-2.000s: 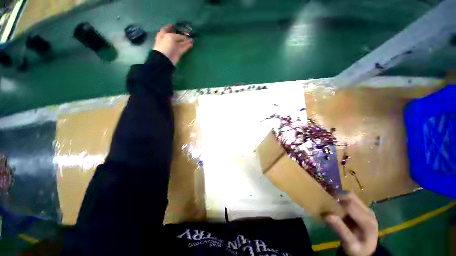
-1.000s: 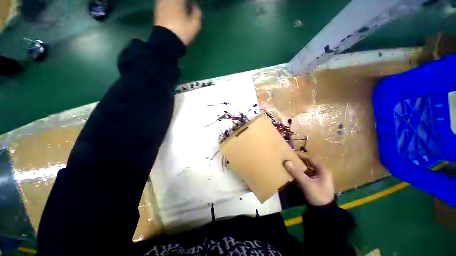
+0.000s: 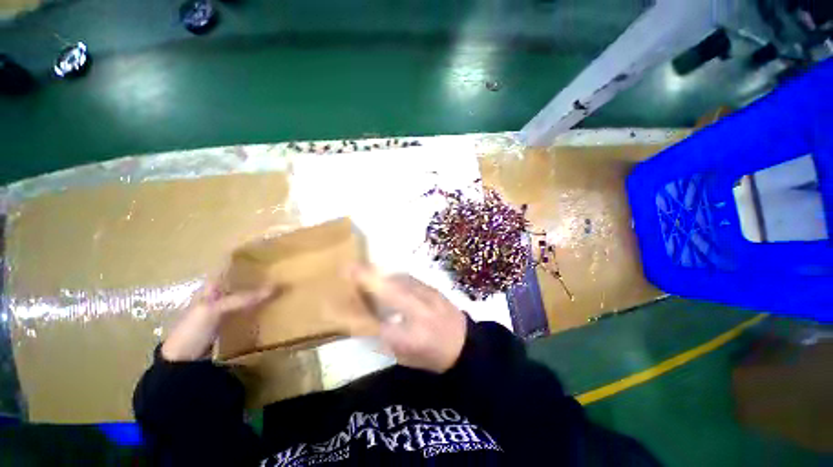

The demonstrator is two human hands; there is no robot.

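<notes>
A small open cardboard box (image 3: 306,278) is held between both hands in front of my body; its inside looks empty. My left hand (image 3: 212,315) grips its left side, with the fingers over the rim. My right hand (image 3: 416,315), slightly blurred, grips its right side. A heaped pile of dark-red and black wired components (image 3: 479,239) lies on the white work sheet (image 3: 388,191), to the right of the box. A few loose ones lie at the pile's right edge.
The green conveyor belt (image 3: 356,91) runs beyond the bench, with dark round units (image 3: 71,60) at its left. A chipped white post (image 3: 594,82) stands behind the bench. A blue plastic stool (image 3: 731,201) is at the right. Small dark bits line the sheet's far edge.
The box has moved left off the pile, turned open side up. My left hand has come back from the belt and now holds it too. The pile is uncovered.
</notes>
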